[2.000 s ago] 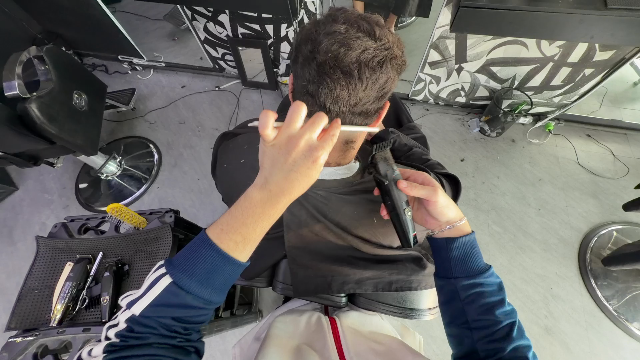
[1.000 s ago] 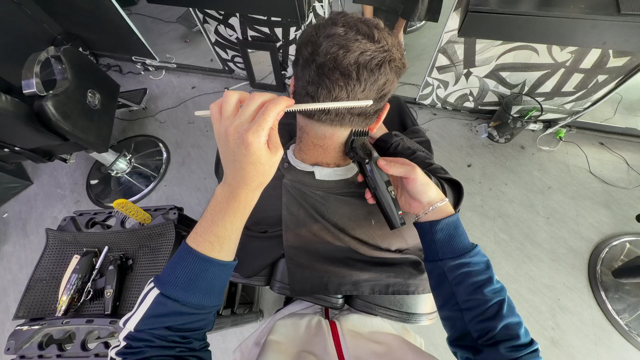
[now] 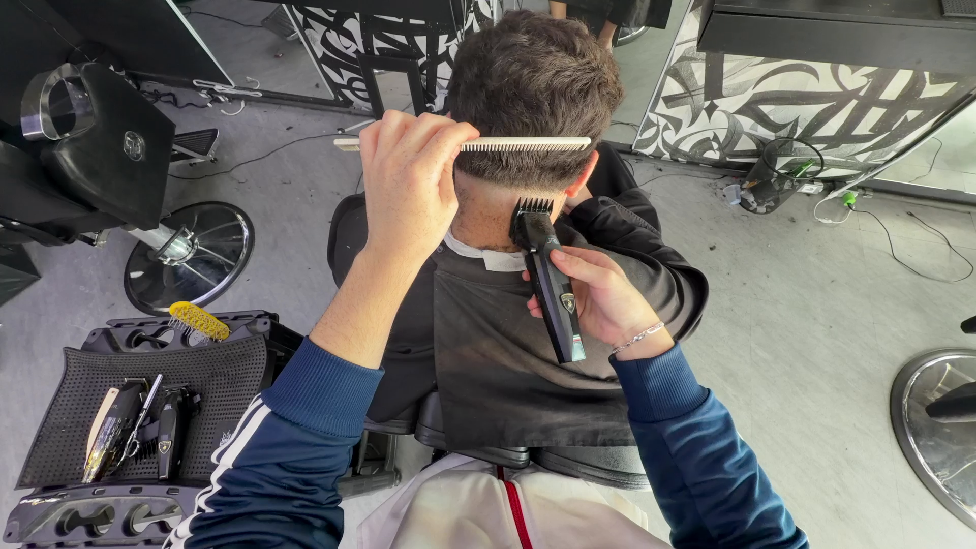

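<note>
My left hand (image 3: 412, 179) grips a white comb (image 3: 526, 143), its teeth lying level across the hair at the back of a seated person's head (image 3: 534, 76). Black cordless hair clippers (image 3: 555, 293) with a guard comb are in my right hand (image 3: 598, 293), the guard pointing up beside the nape. A dark barber's cape (image 3: 526, 366) covers the person's back, with a white neck strip (image 3: 503, 261) at the collar. The person's face is hidden.
Left, a trolley with a perforated black mat (image 3: 236, 381) bears clippers (image 3: 114, 431), more clippers (image 3: 171, 435), scissors (image 3: 139, 427) and a yellow brush (image 3: 198, 320). A black barber chair (image 3: 107, 145) stands behind it. A mesh bin (image 3: 770, 183) and cables (image 3: 907, 229) are at right.
The comb, tilted slightly one second ago, now lies nearly level. Since two seconds ago the clippers have come away from the hairline to below it, and my left hand has shifted left.
</note>
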